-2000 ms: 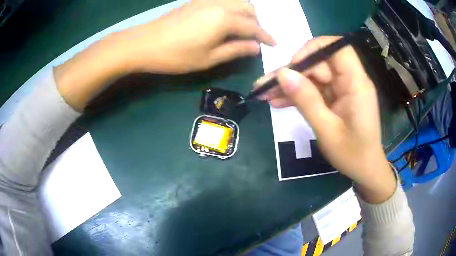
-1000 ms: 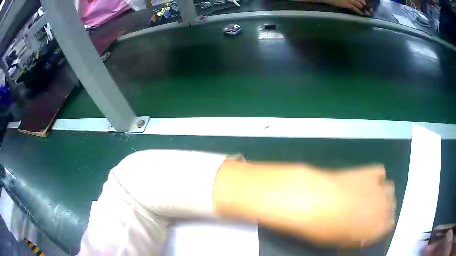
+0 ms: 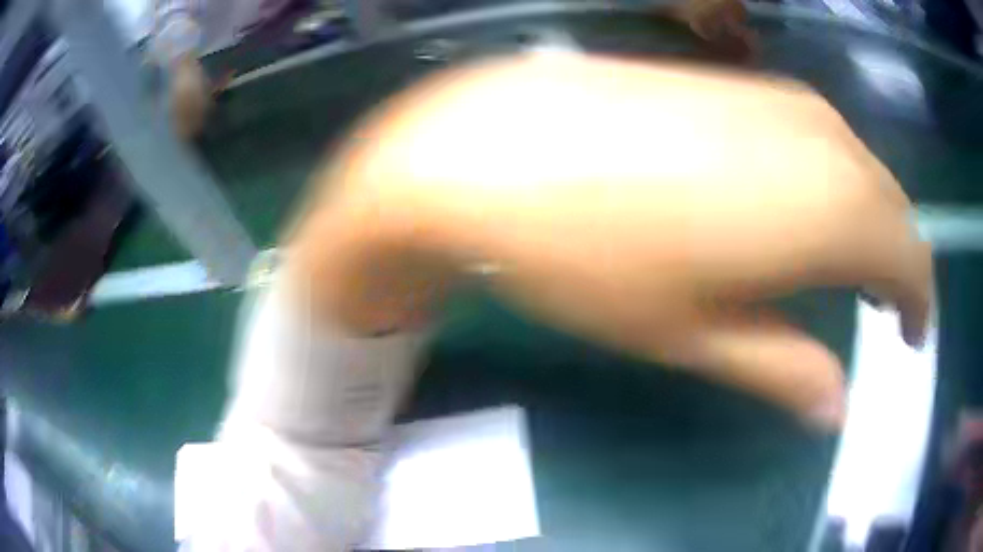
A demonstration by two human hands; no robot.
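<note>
My left hand (image 3: 647, 205) is large and blurred across the middle of the view, over the green bench and the belt. Its thumb and fingers are apart, with nothing visible in them. The fingertips are beside and partly over the long white strip (image 3: 889, 421) at the right; small dark patches show at the strip's near end. My right hand (image 3: 970, 464) is only a blurred, cut-off patch at the right edge; what it holds cannot be made out. A white paper (image 3: 464, 480) lies by my left sleeve.
A grey post (image 3: 162, 151) stands at the left on a pale rail (image 3: 151, 283). The green belt (image 3: 275, 129) is beyond it, with a small blurred object (image 3: 437, 50) on it. Another person's hand (image 3: 717, 22) is at the top; another (image 3: 191, 97) is at upper left.
The view has swung from the watch body to the belt and rail. My left hand has risen and its thumb has spread from the fingers. My right hand has left nearly all of the view.
</note>
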